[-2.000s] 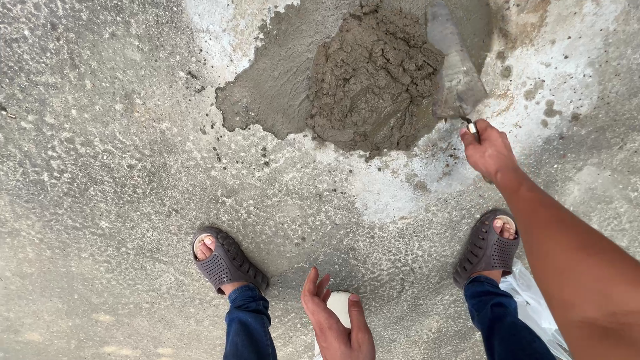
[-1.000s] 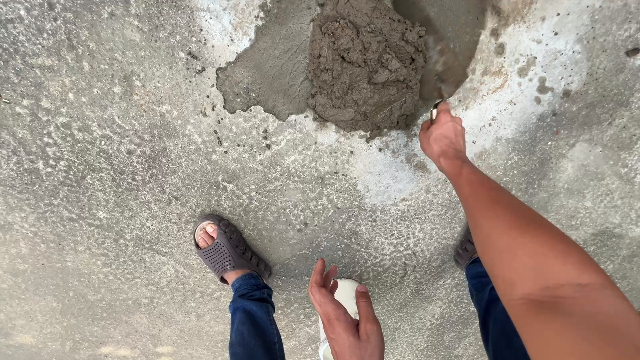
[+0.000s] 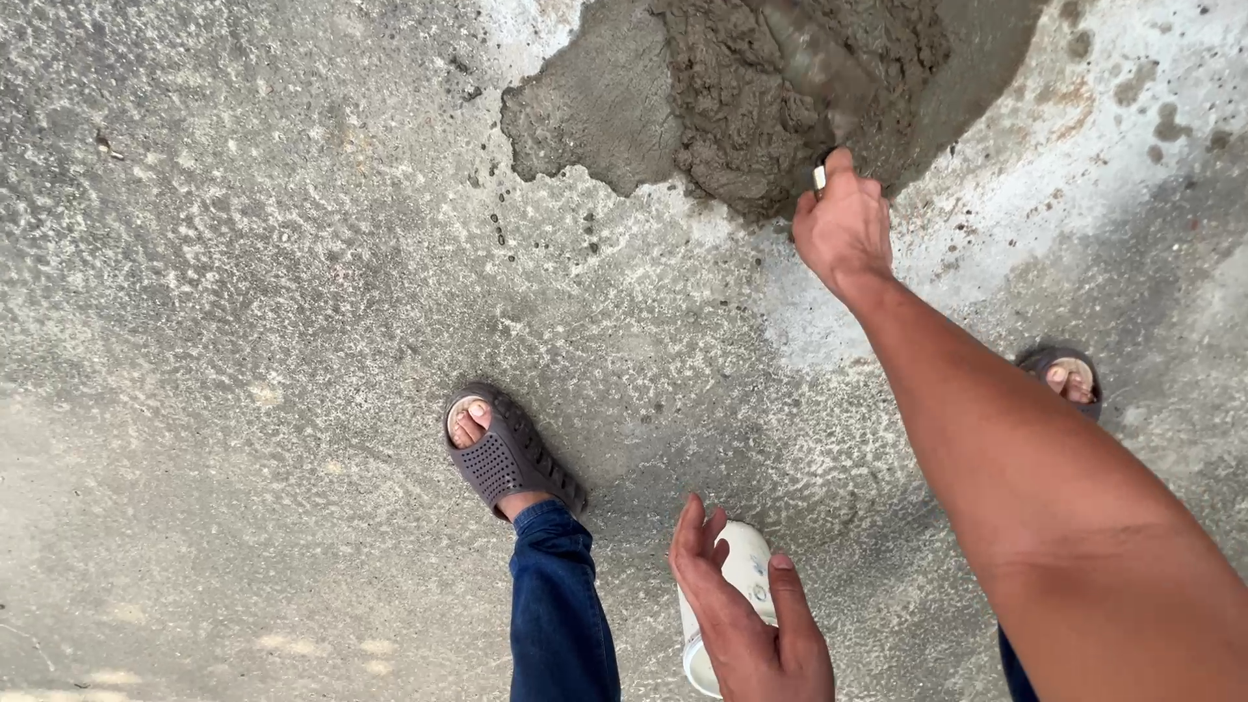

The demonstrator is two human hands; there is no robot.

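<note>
My right hand point(image 3: 843, 219) is closed around the handle of a trowel, whose blurred metal blade point(image 3: 814, 63) lies against a heap of wet grey-brown mortar point(image 3: 741, 117). The mortar sits on the ground at the top of the view, with a thinner, smoother layer point(image 3: 595, 107) to its left. My left hand point(image 3: 746, 604) hangs at the bottom, fingers apart and nothing in its grip. Under or behind it is a white cylindrical container point(image 3: 746, 565) with small printed marks; the hand hides part of it, and I cannot tell whether they touch.
Rough concrete ground point(image 3: 292, 292) spreads around, with a pale powdery patch point(image 3: 985, 234) right of the mortar. My feet, in brown perforated sandals point(image 3: 502, 458), stand apart below the mortar, the right one partly behind my right arm.
The trowel was at the right edge of the heap two seconds ago; my right hand has moved left with it and the blade is now over the heap. The left hand stays by the white container.
</note>
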